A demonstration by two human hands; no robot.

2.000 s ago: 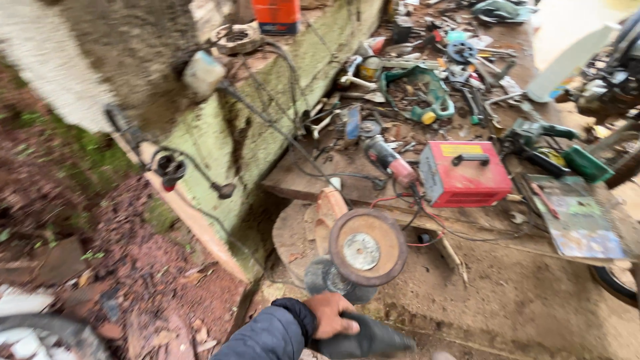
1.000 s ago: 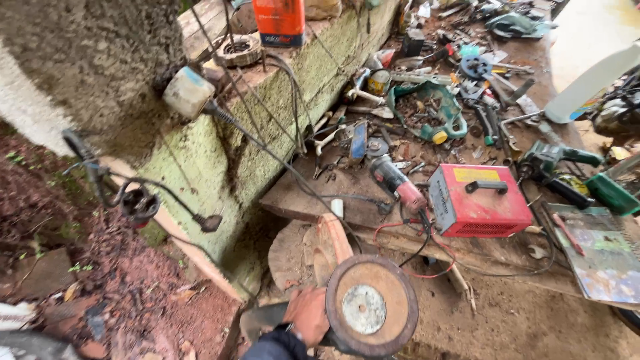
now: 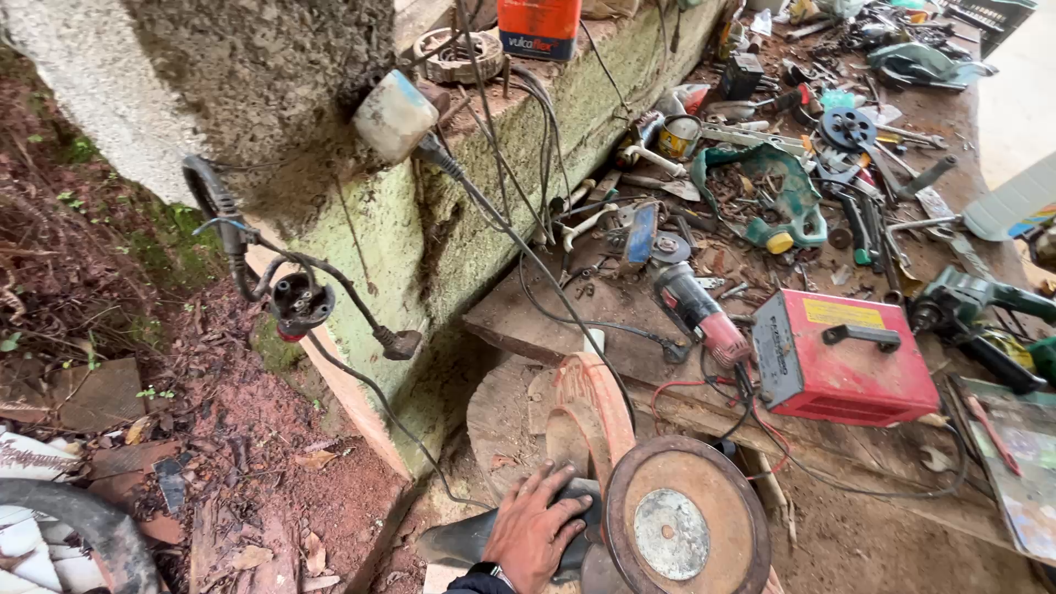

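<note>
My hand, which looks like the left one, my left hand (image 3: 535, 528), lies with spread fingers on the dark body of a bench grinder (image 3: 462, 540), just left of its round wheel with a pale metal centre (image 3: 686, 528). An orange curved guard (image 3: 598, 404) stands behind the wheel, on or near a wooden stump (image 3: 503, 421). A black cable (image 3: 388, 412) runs down toward the grinder's body from a dangling socket (image 3: 302, 305). A loose plug (image 3: 398, 344) hangs close to that socket. My right hand is out of view.
The wooden workbench holds a red charger-like box (image 3: 850, 355), an angle grinder (image 3: 701, 313), a green drill (image 3: 949, 305), a broken green casing (image 3: 759, 181) and many loose tools. A white adapter (image 3: 396, 115) with a cable sits by the concrete wall (image 3: 363, 231).
My hand was around the grinder's body beside the wheel one second ago; now it rests there with fingers spread. The view has shifted.
</note>
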